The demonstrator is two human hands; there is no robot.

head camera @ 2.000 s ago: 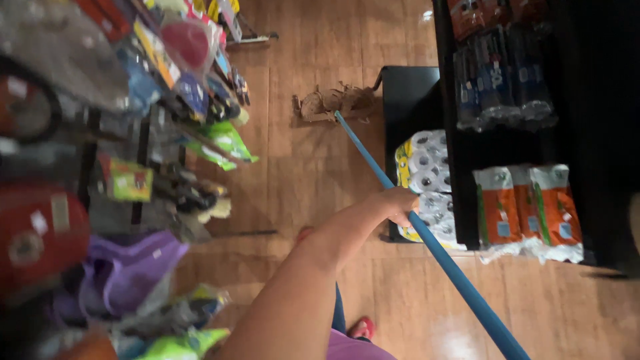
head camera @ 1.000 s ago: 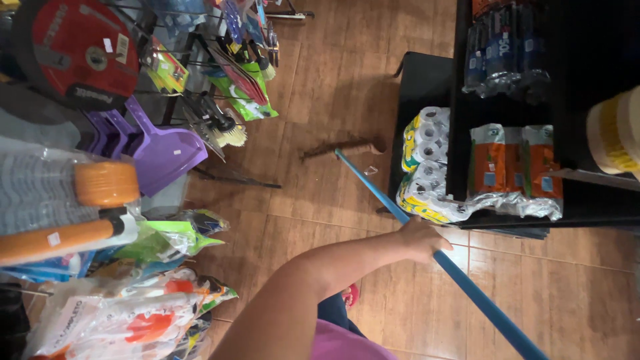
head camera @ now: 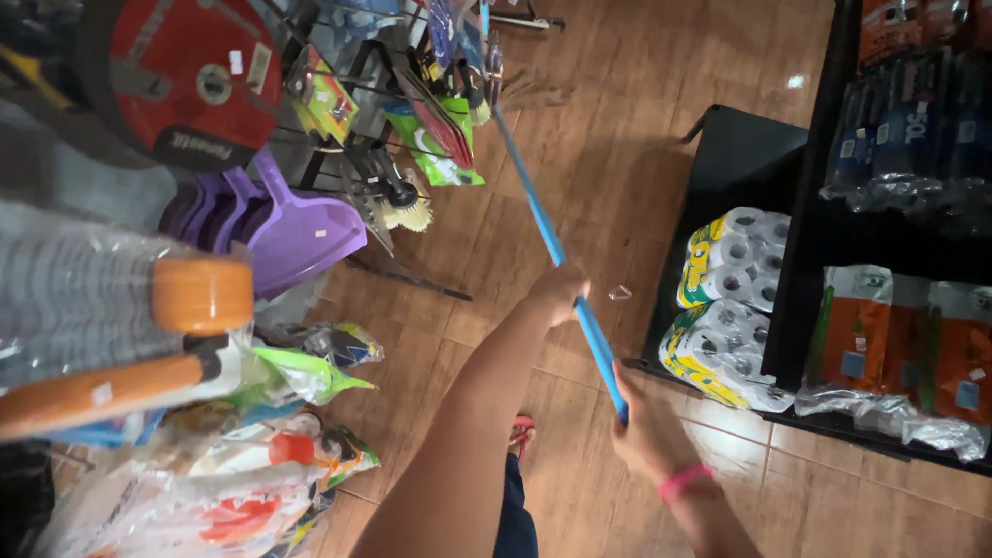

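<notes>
A long blue pole [head camera: 529,182] slants across the middle of the head view. My left hand [head camera: 559,294] is closed around it at mid-length. Lower down, my right hand [head camera: 647,426], with a pink band at the wrist, grips the pole near its lower end. At the far end of the pole, a brown, blurred head [head camera: 535,89], perhaps a broom or mop, lies on the wood-look tiled floor beside the hanging goods. A small light-coloured scrap [head camera: 620,292] lies on the floor right of my left hand.
On the left hang purple dustpans [head camera: 302,232], a red disc [head camera: 198,77], brushes [head camera: 407,205] and bagged goods. At the right, toilet roll packs [head camera: 721,349] sit on a low black shelf [head camera: 732,136], beside orange packs [head camera: 860,333]. A foot in a red sandal [head camera: 523,435] stands below.
The pole's far end has swung left, toward the hanging goods. My right hand has come into view on the pole's lower part. The view has shifted.
</notes>
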